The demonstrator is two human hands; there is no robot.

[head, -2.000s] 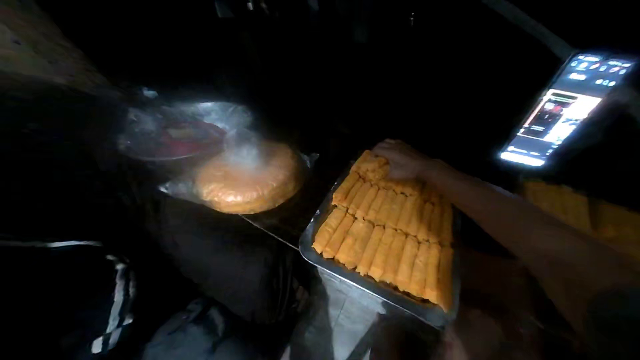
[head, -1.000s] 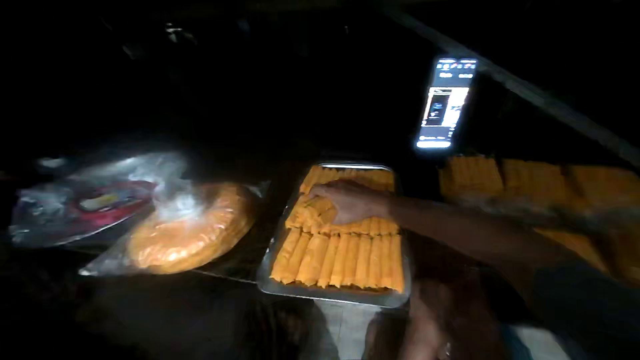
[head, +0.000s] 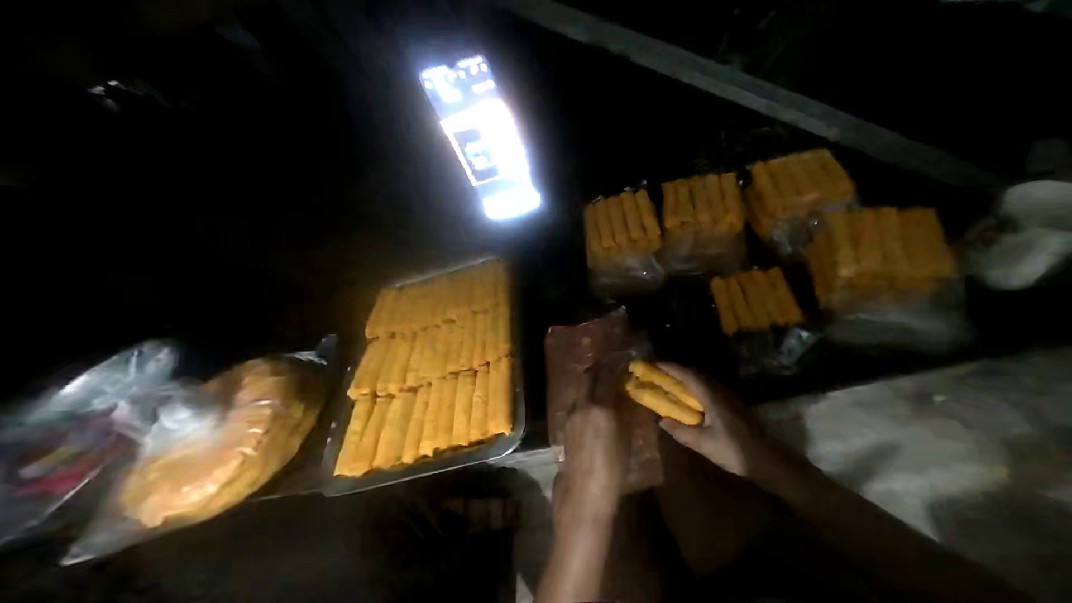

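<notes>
In my right hand (head: 708, 419) are a few orange-yellow rolled pastry sticks (head: 663, 394), gripped between thumb and fingers. My left hand (head: 593, 440) lies on a reddish-brown board or block (head: 578, 356) right of the tray; its fingers are blurred, so whether it grips anything is unclear. A metal tray (head: 515, 431) holds rows of similar rolls (head: 427, 352), packed side by side, just left of my left hand. Several clear bags of stacked rolls (head: 888, 260) stand beyond my right hand, with a smaller bundle (head: 756, 301) nearest to it.
A lit phone (head: 481, 138) is beyond the tray. At the left lie a clear bag with a round orange-yellow stack (head: 230, 444) and another plastic bag with something red (head: 63, 469). A pale bag or bowl (head: 1026, 234) sits at the far right. The surroundings are dark.
My right hand has moved from the tray to the right, now with rolls in its grasp. My left hand has come forward onto the brown board. The view has shifted right.
</notes>
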